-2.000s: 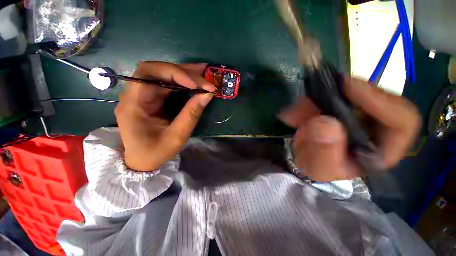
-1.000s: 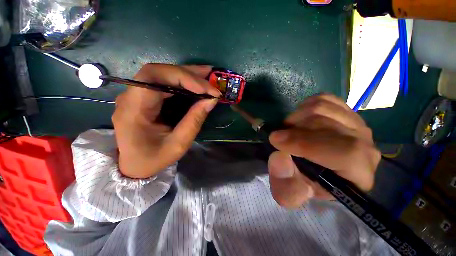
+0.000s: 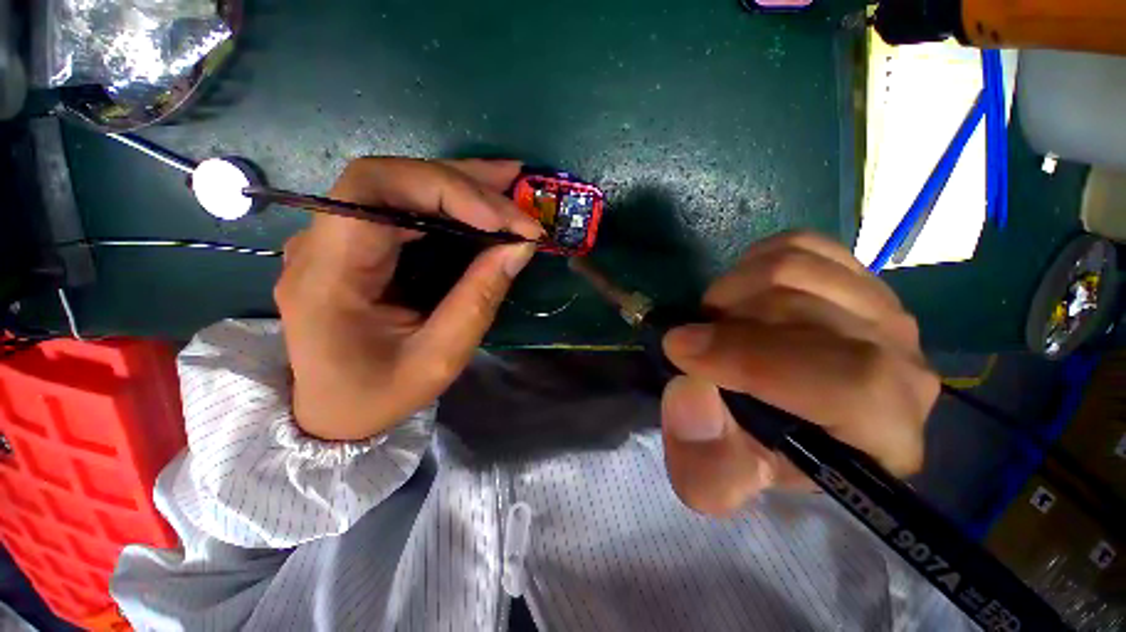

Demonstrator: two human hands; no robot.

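My left hand (image 3: 401,290) holds thin dark tweezers (image 3: 371,212) between thumb and fingers. The tweezer tips are at the lower left part of a small red housing (image 3: 598,222), and my fingers are beside its left side. A dark circuit board (image 3: 573,216) with silver parts sits inside the housing. My right hand (image 3: 803,370) holds a black soldering iron (image 3: 864,498) with white 907A lettering. The iron's tip is at the housing's lower edge; whether it touches is too small to tell.
A white disc (image 3: 222,188) on a stem and a clear bag (image 3: 136,49) lie left. A red ribbed case (image 3: 87,444) is lower left. Blue sticks (image 3: 941,173) lie on paper (image 3: 908,111) at right. A parts dish (image 3: 1072,299) is far right, an orange-bodied tool (image 3: 1043,25) top right.
My right hand has come in from the right, bringing the iron's tip down from the upper area to the housing. My left hand still holds the tweezers there. The view has shifted slightly.
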